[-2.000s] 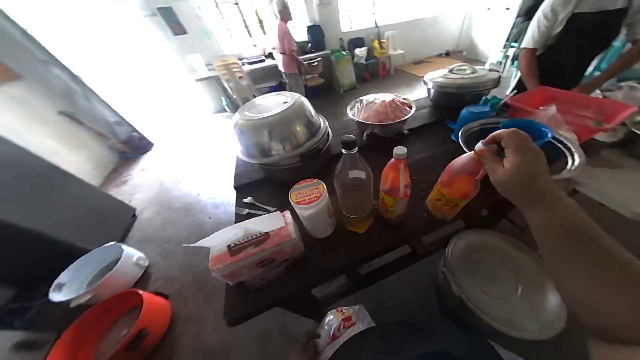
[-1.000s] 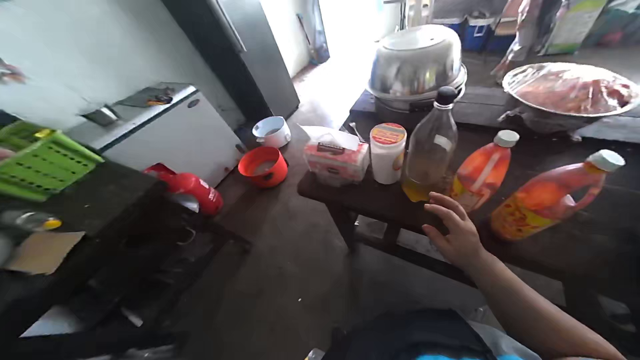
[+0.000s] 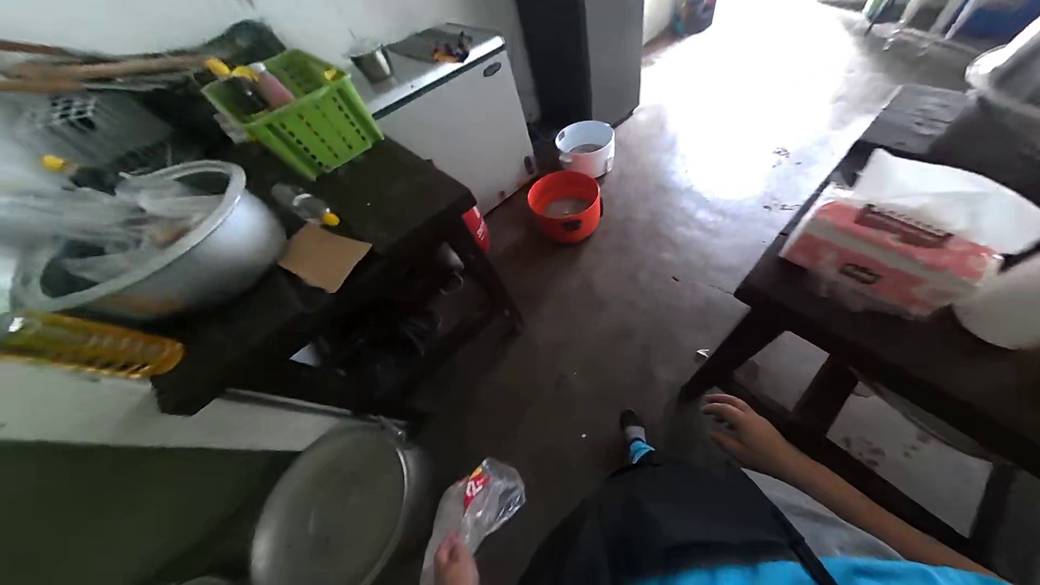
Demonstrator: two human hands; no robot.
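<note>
My left hand (image 3: 455,561), low in the view, grips a clear plastic bag (image 3: 497,497) with red print. Nothing is in my right hand (image 3: 743,431), which hangs with bent fingers beside the dark wooden table (image 3: 751,284) on the right. On that table lies a pink-and-white pack of tissues (image 3: 890,252) with a white sheet sticking out of its top. A white tub (image 3: 1007,305) stands beside the pack, cut off by the frame edge.
On the left table (image 3: 422,191) are a green plastic basket (image 3: 325,122), a large metal pot (image 3: 244,236), a cardboard piece (image 3: 325,258) and a bottle of yellow liquid (image 3: 97,345). A round metal lid (image 3: 333,504) is below. Red (image 3: 565,207) and white (image 3: 587,149) pots sit on the floor near a chest freezer (image 3: 463,122).
My right hand, on an orange bottle two seconds ago and then near the bottles, is now down beside the table, empty. The view has swung far to the left.
</note>
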